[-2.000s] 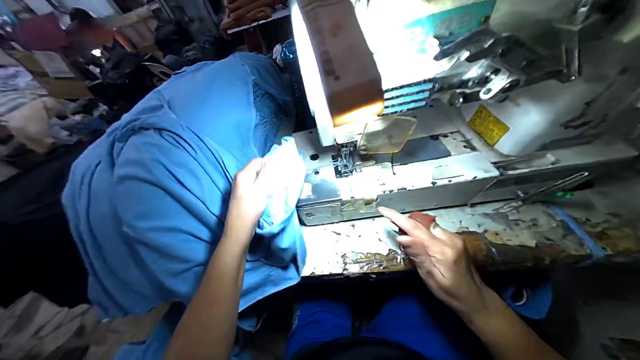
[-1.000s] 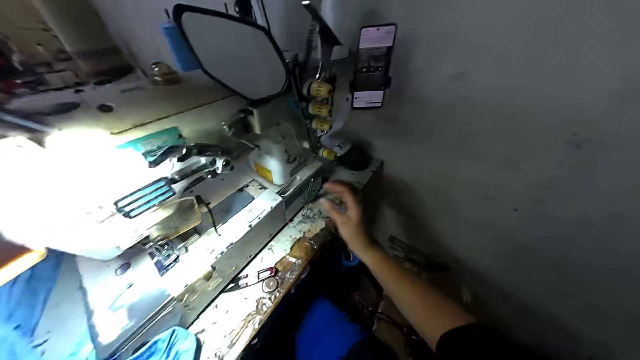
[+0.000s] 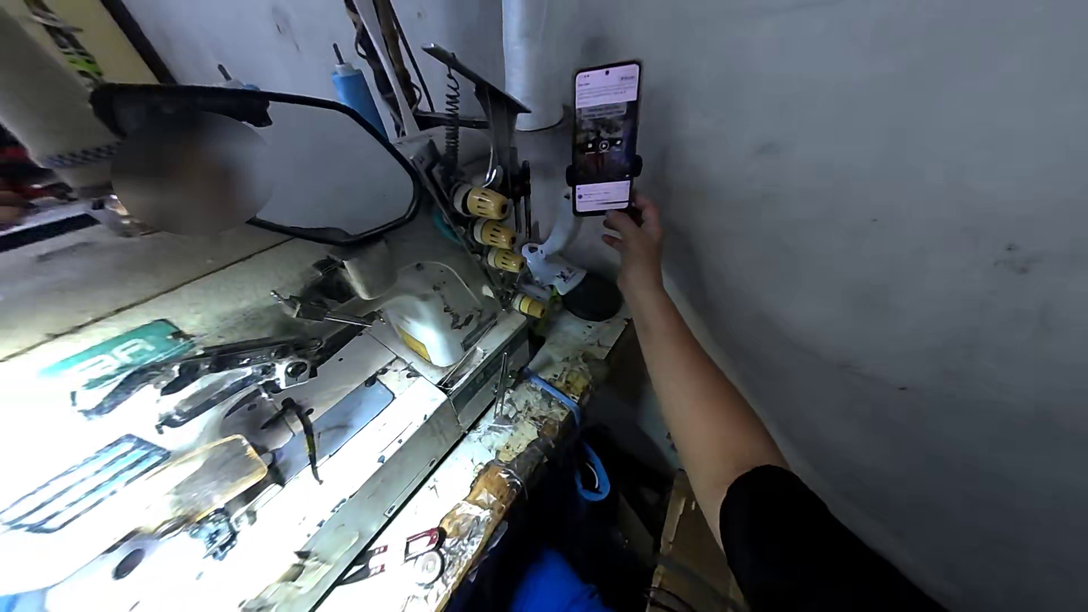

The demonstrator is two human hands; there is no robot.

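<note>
My right hand (image 3: 637, 238) is raised at the lower edge of a smartphone (image 3: 605, 140), which stands upright in a holder by the wall with its screen lit. The fingers are at the phone's bottom; whether they grip it or only touch it cannot be told. Below and to the left is an industrial sewing machine (image 3: 425, 408) with yellow tension knobs (image 3: 484, 202) and a presser foot (image 3: 217, 531) under a bright lamp. Red-handled thread snips (image 3: 399, 552) lie on the worn table edge. My left hand is out of view.
A mirror (image 3: 340, 174) with a black frame stands behind the machine. Tweezers (image 3: 502, 387) lie near the machine's right end, close to a blue strip (image 3: 552, 391). The grey wall (image 3: 850, 212) bounds the right side. A blue thread cone (image 3: 357, 98) is at the back.
The view has swung far to the right. My right hand has risen from the table's right end to the phone. My left hand, on blue fabric two seconds ago, has left the view.
</note>
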